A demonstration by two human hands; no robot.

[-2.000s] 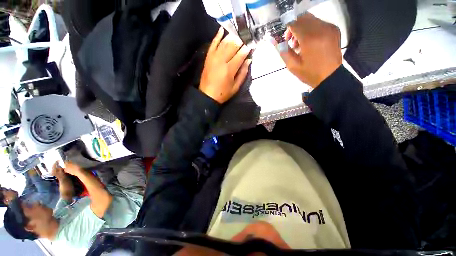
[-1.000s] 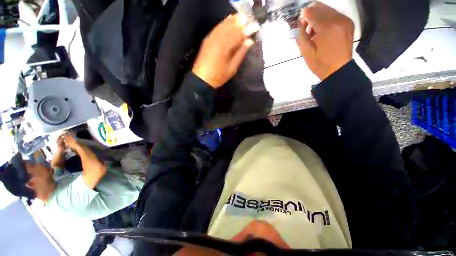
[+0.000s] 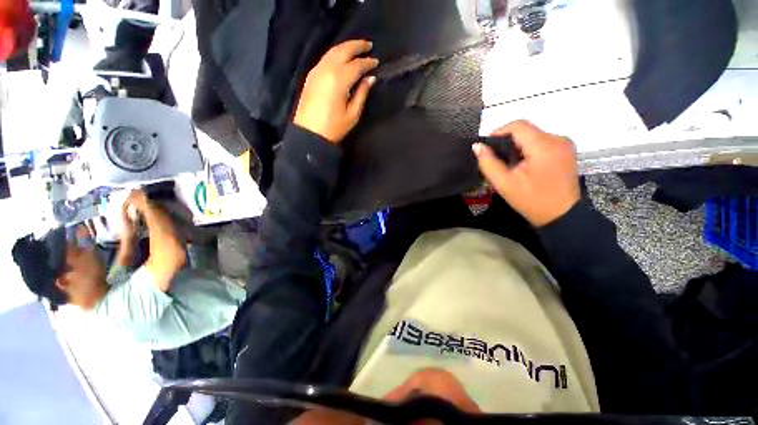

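The dark garment body lies on the white table and hangs over its front edge, left of centre. A lighter seam line crosses it towards the needle area at the top. My left hand lies on the cloth with its fingers slightly spread, palm down. My right hand pinches a dark corner of the garment near the table's front edge. The needle area is bright and partly cut off by the top edge.
A dark cut panel lies on the white table at the right. A blue crate stands at the far right, above black cloth. At left, a person in a light green shirt works beside a grey machine.
My right hand has moved from the needle area down to the table's front edge and now holds the cloth. My left hand has moved left, away from the needle. More garment is spread out.
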